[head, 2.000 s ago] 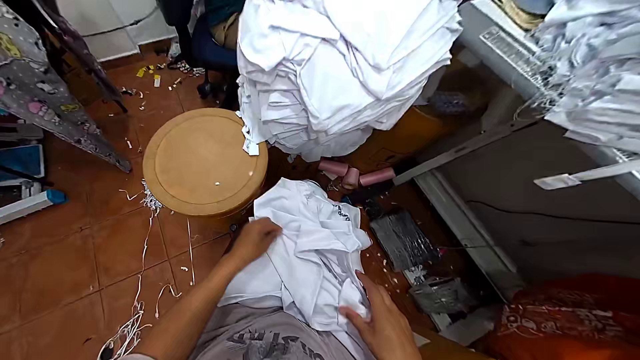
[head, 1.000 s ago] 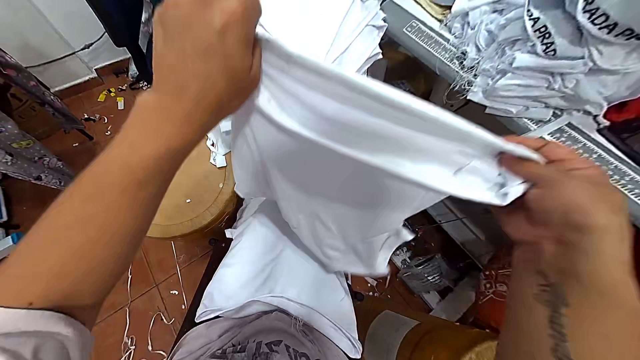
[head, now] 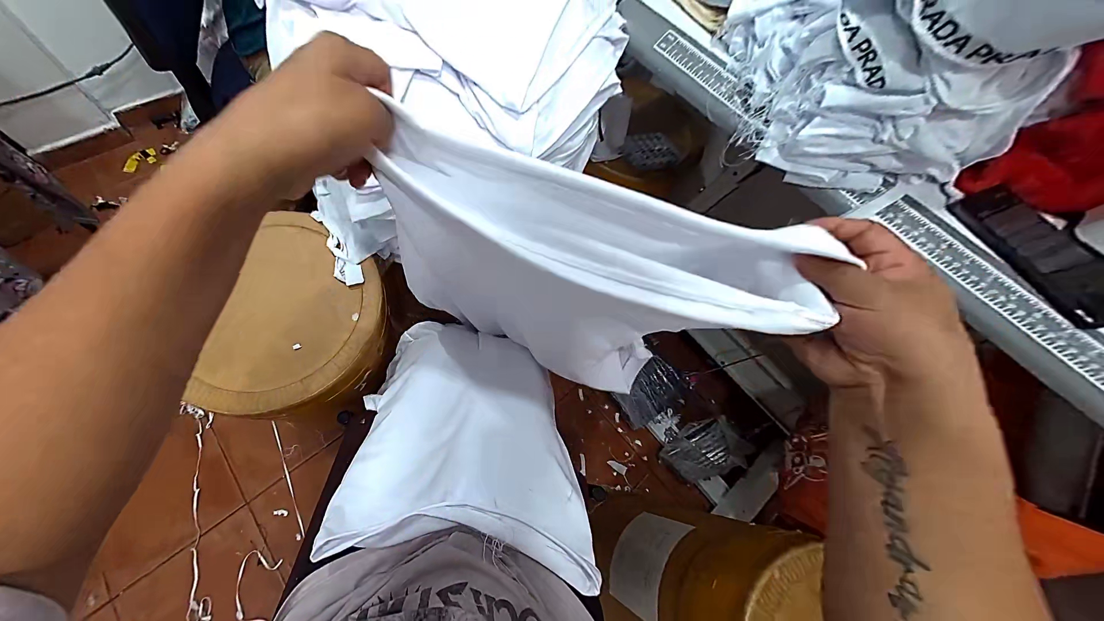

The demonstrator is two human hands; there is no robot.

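Stretched between both hands hangs a white fabric garment piece [head: 552, 267], its open edge pulled taut. At the upper left my left hand [head: 332, 108] is closed on one end of that edge. My right hand [head: 880, 302], lower and at the right, pinches the other end between thumb and fingers. Another white cloth [head: 474, 423] lies over my lap, below the held piece. Behind my left hand rises a tall pile of white fabric pieces [head: 526, 69].
A round tan padded stool [head: 276, 345] with scraps stands at left. At right, a table edge bears a ruler strip [head: 992, 285] and a heap of printed white pieces [head: 862, 112]. A yellow-brown cylindrical container [head: 707, 561] is at lower right. Threads litter the tiled floor [head: 241, 474].
Two seconds ago both hands were low on white cloth at my lap; by one second ago they had raised a piece, stretched between them. Since then my left hand has come down somewhat.
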